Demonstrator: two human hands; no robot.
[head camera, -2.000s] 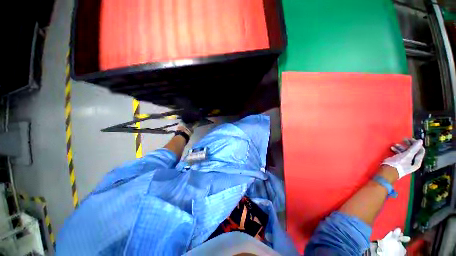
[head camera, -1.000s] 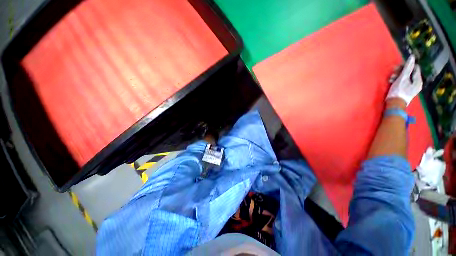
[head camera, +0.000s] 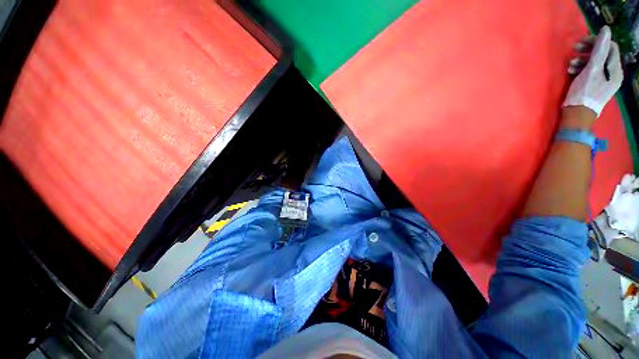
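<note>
My right hand (head camera: 595, 73), in a white glove with a light blue strap at the wrist, is at the far right edge of the red mat (head camera: 448, 126). Its fingers are partly curled. A small dark shape shows between them; I cannot tell if it is a held thing or a gap. The red mat lies on the green mat (head camera: 329, 35). My left hand is not visible; my left sleeve runs towards the dark shadow below the large black tray (head camera: 203, 158). A red sheet (head camera: 140, 105) lines the tray.
A crumpled white glove or cloth (head camera: 623, 207) lies at the right, below my right forearm. Part of a green circuit board shows at the top right corner. A small printed card (head camera: 294, 207) hangs at my front. Yellow-black floor tape (head camera: 228, 216) shows below the tray.
The view has turned and shifted, so the tray and mats appear tilted. The tray looks closer. My left hand and wrist, partly visible earlier, are now hidden. My right hand stays by the mat's far edge.
</note>
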